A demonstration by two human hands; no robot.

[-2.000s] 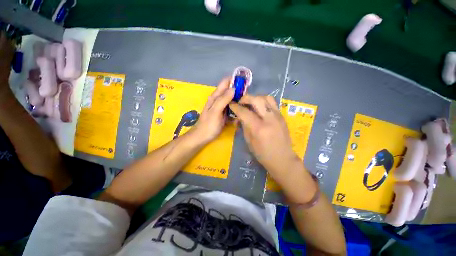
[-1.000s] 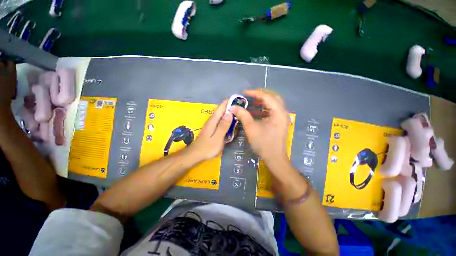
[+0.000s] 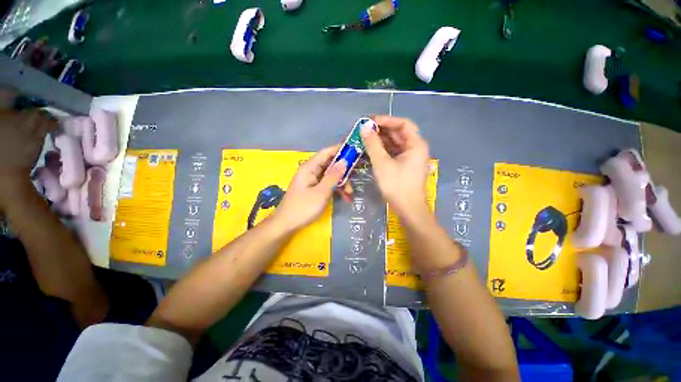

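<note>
A part-assembled unit [image 3: 349, 154] is held above the printed bench cover near its middle. Its pale shell faces up, with the blue battery in the lower part and the green circuit board in the upper part. My left hand [image 3: 312, 185] grips the shell's lower end, thumb by the battery. My right hand [image 3: 398, 155] is at the upper end, thumb and finger pressing on the board end of the unit. The fingertips hide part of the board.
Shell piles lie at the left [image 3: 71, 160] and right [image 3: 614, 224]. The green conveyor belt [image 3: 336, 60] beyond the bench carries pale housings and a blue battery with a brownish block [image 3: 379, 11]. Another person's arm [image 3: 45, 216] is at the left.
The unit has turned so its blue battery and green board show more clearly. My right hand has shifted to its upper end. Housings on the belt have moved left, and the view has shifted.
</note>
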